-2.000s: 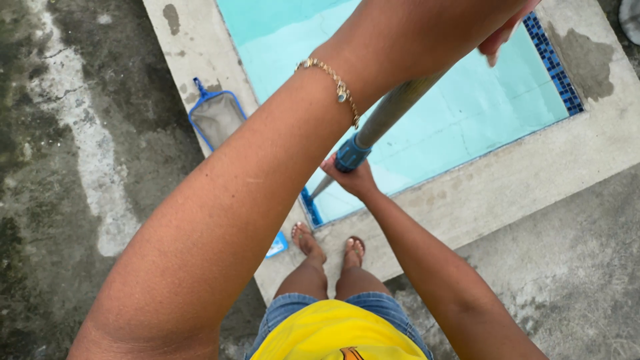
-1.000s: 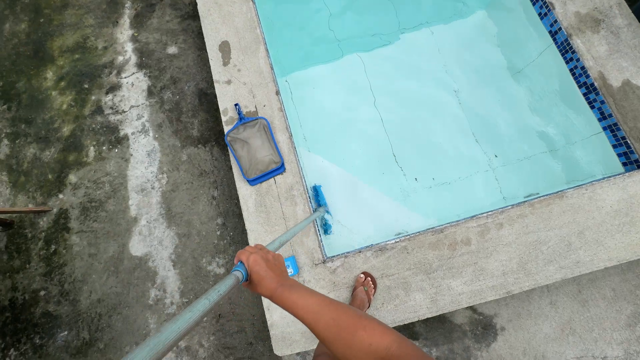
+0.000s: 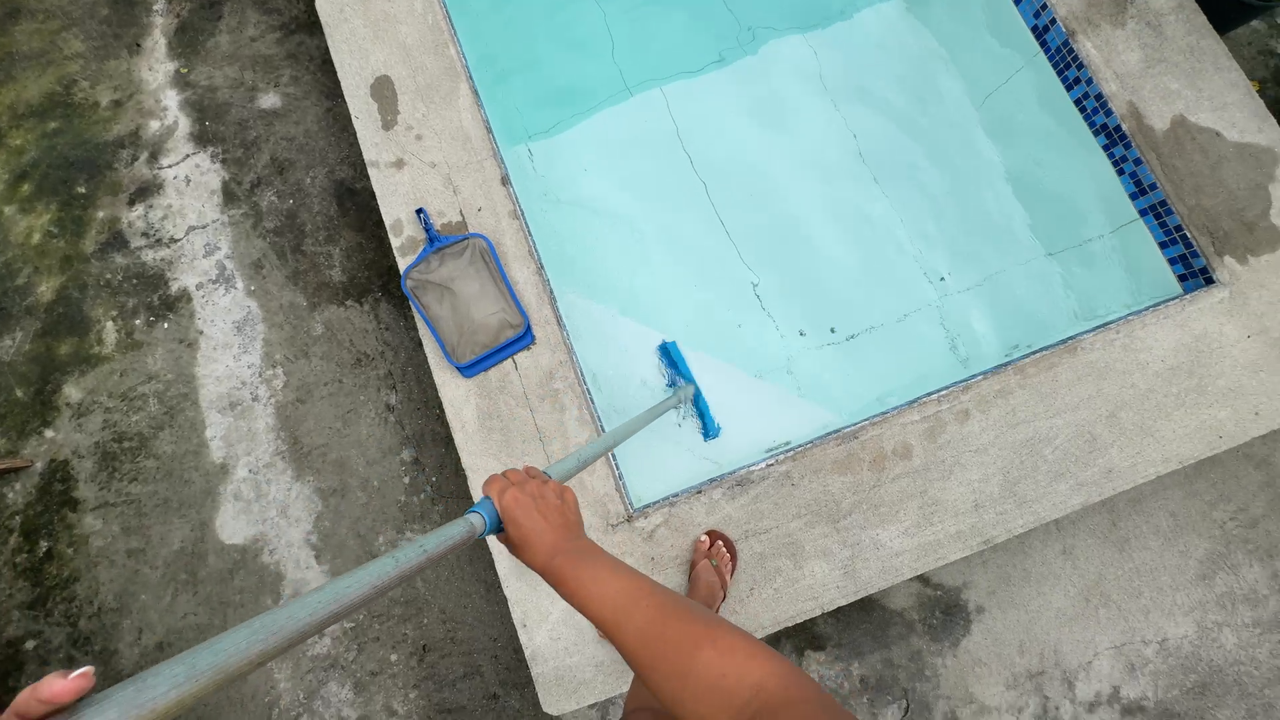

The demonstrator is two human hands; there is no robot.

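My right hand [image 3: 535, 515] is closed around a long metal telescopic pole [image 3: 300, 610], just beyond its blue collar [image 3: 485, 516]. At the lower left edge, only a fingertip or thumb of my left hand [image 3: 60, 690] shows against the pole's near end; the rest is out of view. The pole's far end carries a blue pool brush [image 3: 706, 412], which sits in the water near the pool's near left corner, a little off the left wall. A blue-framed leaf skimmer net [image 3: 465, 300] lies flat on the coping left of the pool.
Concrete coping [image 3: 900, 470] borders the pool [image 3: 760, 230], whose floor has cracks. Blue mosaic tiles [image 3: 1120, 150] line the right wall. My foot in a brown flip-flop [image 3: 712, 565] stands on the near coping. Stained concrete ground [image 3: 120, 400] lies to the left.
The brush has moved right, away from the left pool wall where it was a second ago. Two seconds ago the left arm crossed the view and the pole was steeper. The view has shifted.
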